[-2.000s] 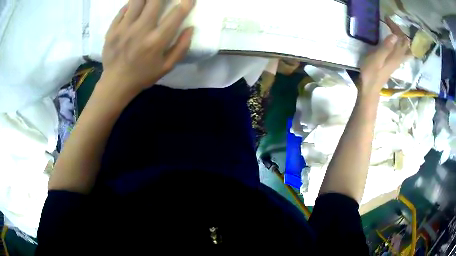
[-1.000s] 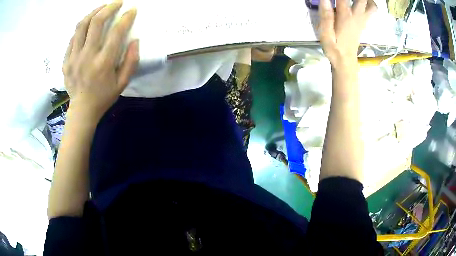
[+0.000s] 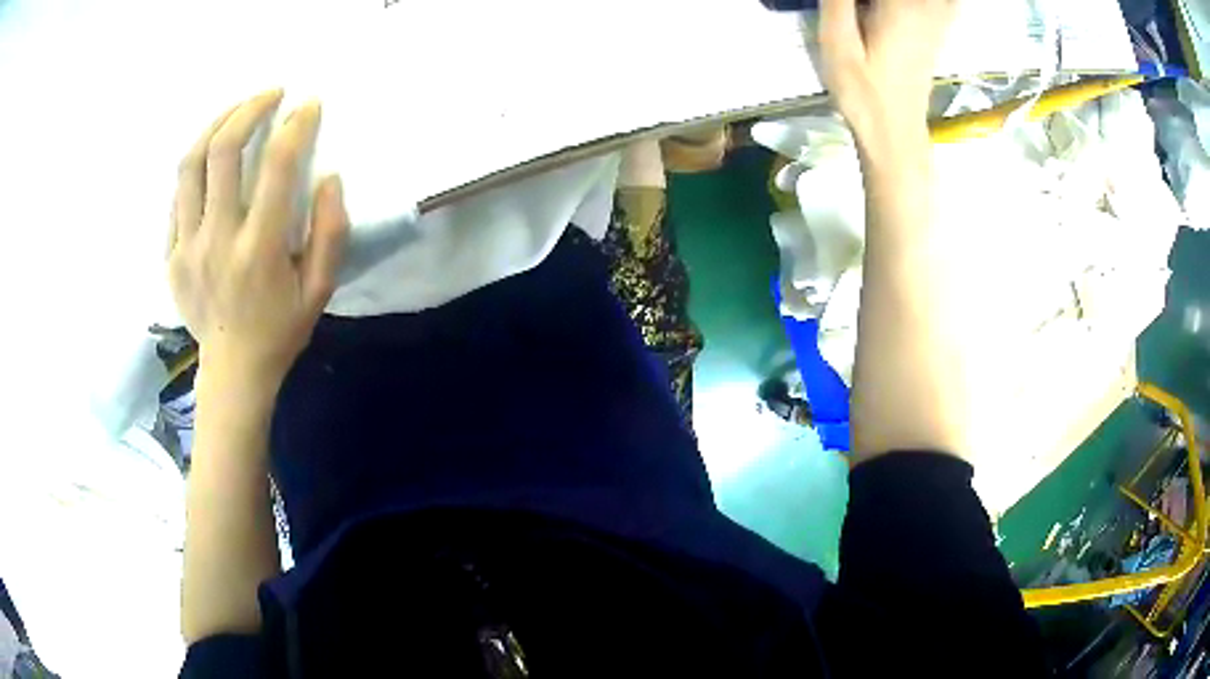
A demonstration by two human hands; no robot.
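My left hand (image 3: 252,246) lies palm down with fingers spread on white cloth (image 3: 438,259), which hangs over the front edge of the white table (image 3: 584,66) onto my lap. My right hand (image 3: 882,53) is at the top edge of the picture, over the right part of the table. Its fingertips are cut off. A small dark piece of the smartphone (image 3: 791,4) shows beside it at the top edge. Whether the right hand touches or holds the phone cannot be told.
A big heap of white pieces (image 3: 1035,292) lies at the right on a stand with a yellow bent tube (image 3: 1181,464). More white cloth (image 3: 93,531) fills the left side. A blue panel (image 3: 816,378) and green floor (image 3: 730,265) show between my lap and the right heap.
The view has shifted. My right hand has moved from the table's right end leftward to beside the phone, most of which is now out of the picture. My left hand stays on the cloth.
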